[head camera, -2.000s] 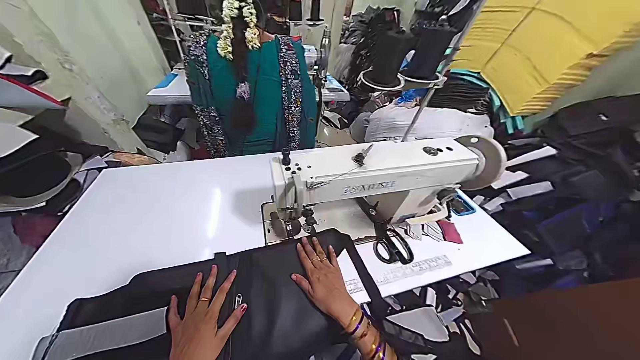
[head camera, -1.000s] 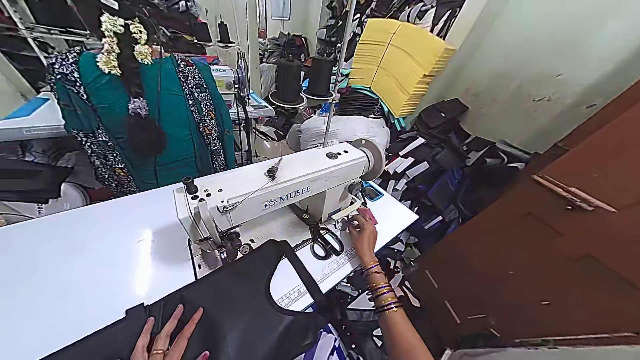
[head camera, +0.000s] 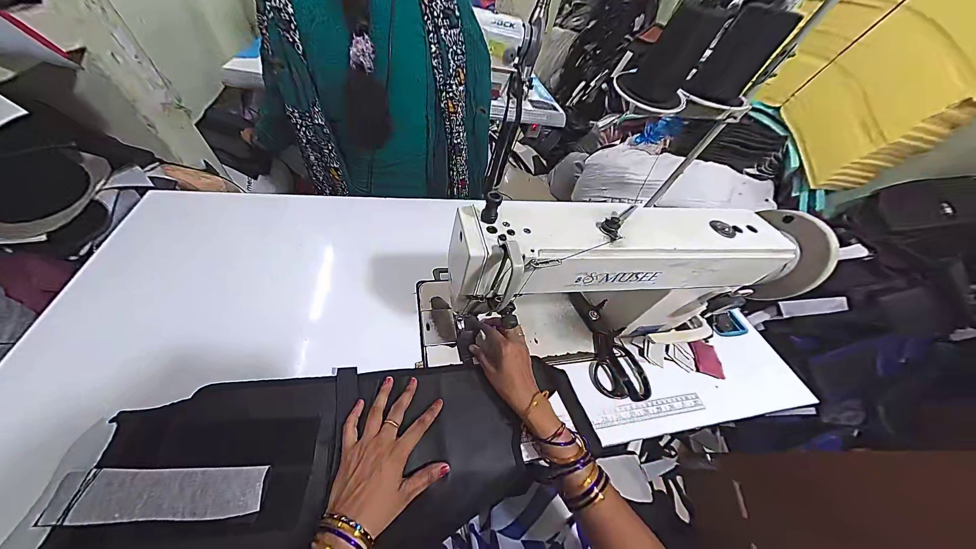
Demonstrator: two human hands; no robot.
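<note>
A black fabric piece [head camera: 465, 435] with a pale rectangular patch [head camera: 183, 492] at its left part lies along the front of the white sewing table. My left hand [head camera: 385, 454] rests flat on the fabric, fingers spread. My right hand [head camera: 503, 362] reaches to the needle area of the white sewing machine [head camera: 625, 252], fingers bent beside the presser foot; whether it pinches something small there is hidden. Black-handled scissors [head camera: 621, 374] lie on the machine bed's right side, with a clear ruler [head camera: 648, 412] in front of them.
Fabric scraps [head camera: 705, 360] and a blue-edged item [head camera: 730, 323] lie right of the scissors. Black thread cones [head camera: 671, 53] stand behind the machine. A person in green clothing [head camera: 412, 99] is beyond the table. Yellow sheets [head camera: 877, 91] are stacked at the back right, dark material heaped below.
My right hand has moved left, from beside the scraps near the scissors to the needle area. My left hand remains on the black fabric. The view has swung left since one second ago.
</note>
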